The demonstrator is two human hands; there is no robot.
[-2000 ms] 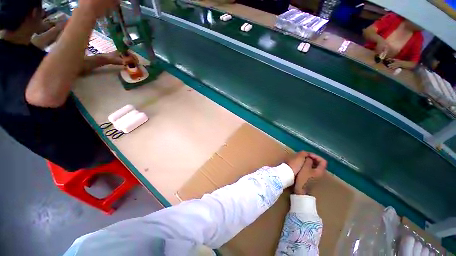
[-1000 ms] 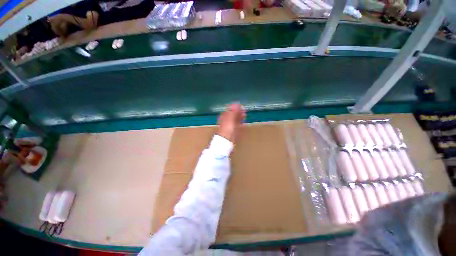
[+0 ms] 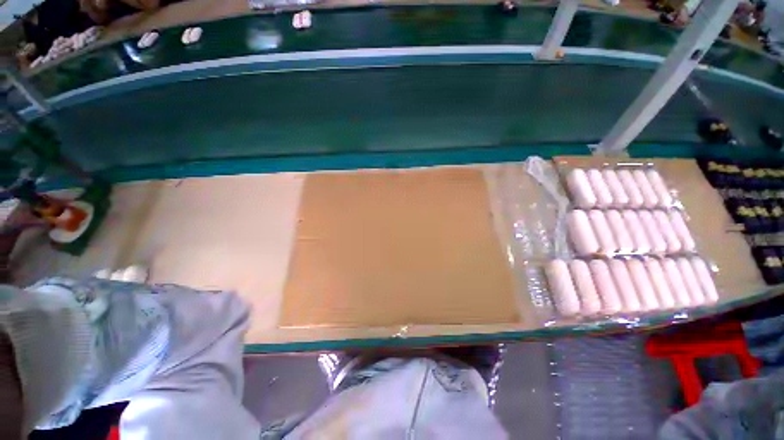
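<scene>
White housings [image 3: 632,284] lie in three rows in a clear blister tray [image 3: 535,249] on the right of the bench. A bare brown cardboard sheet [image 3: 400,249] lies mid-bench. Tops of a few more white housings [image 3: 133,274] show at the left, mostly hidden behind my left sleeve. My left hand [image 3: 7,378] is cut off by the left edge; only a dark strip of skin past the cuff shows, so its fingers and any hold are hidden. My right hand is out of the picture; grey cloth shows at the lower right corner.
A green press [image 3: 82,219] with an orange fixture stands at the bench's left end. Black inner units [image 3: 761,210] lie at the far right. A white post [image 3: 658,86] rises beside the green conveyor [image 3: 344,112]. A red stool [image 3: 701,348] is below right.
My left arm has moved from the middle of the bench to the far left, over the housings there. The grey sleeve has dropped from the tray's front edge towards the lower right. The view has tilted down.
</scene>
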